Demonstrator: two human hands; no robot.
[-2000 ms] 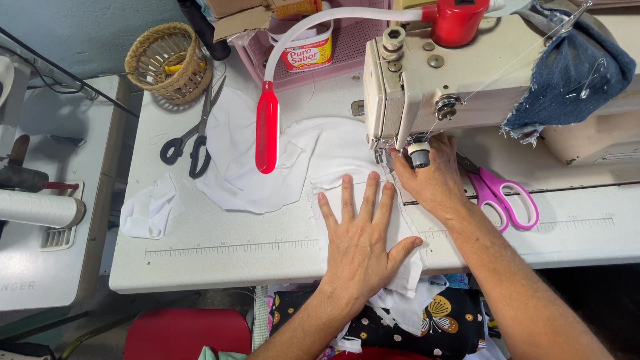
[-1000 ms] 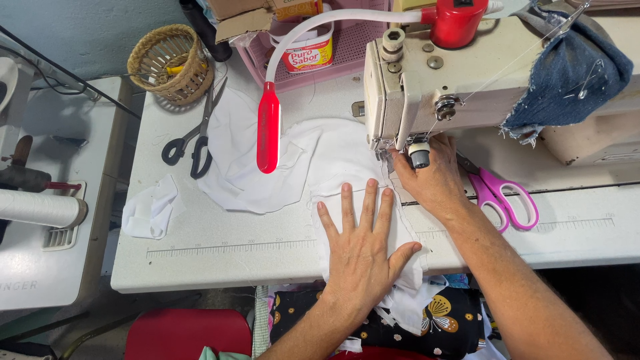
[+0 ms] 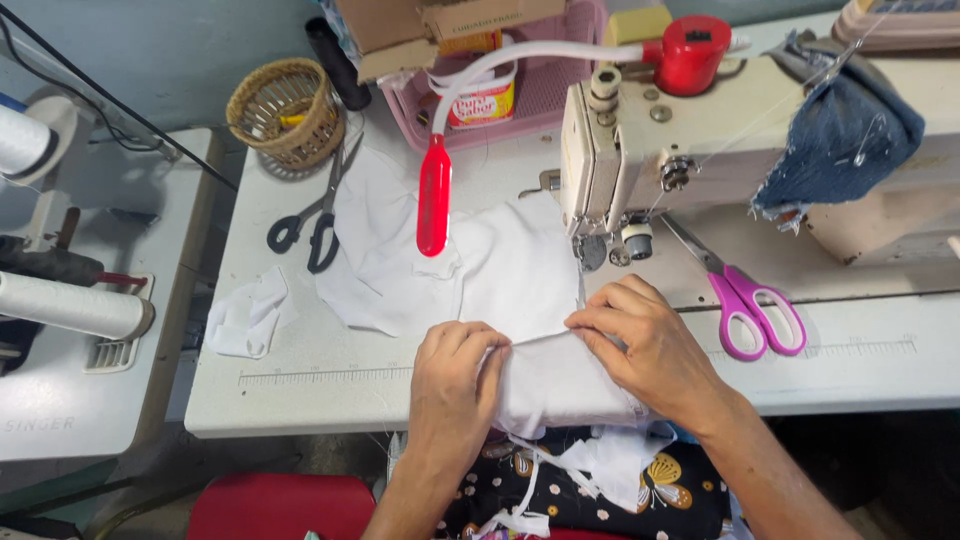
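White fabric (image 3: 517, 262) lies left of the needle area of an industrial sewing machine (image 3: 592, 157) and hangs toward the table's front edge. My left hand (image 3: 457, 367) pinches the fabric at a seam or folded edge between thumb and fingers. My right hand (image 3: 645, 337) pinches the same edge farther right, just in front of the presser foot (image 3: 581, 251). Between both hands the edge runs nearly straight. A red lamp with a flexible white neck (image 3: 433, 195) reaches over the cloth.
Black-handled scissors (image 3: 322, 217) lie beside a wicker basket (image 3: 289, 112). Pink-handled scissors (image 3: 750, 307) rest right of my right hand. A small white scrap (image 3: 247, 315) is at the left, a pink plastic basket (image 3: 547, 90) behind, and a denim piece (image 3: 840, 135) hangs on the machine.
My right hand has come away from the presser foot toward the front edge, and the fabric has come with it. My left hand, flat on the cloth before, now pinches its edge.
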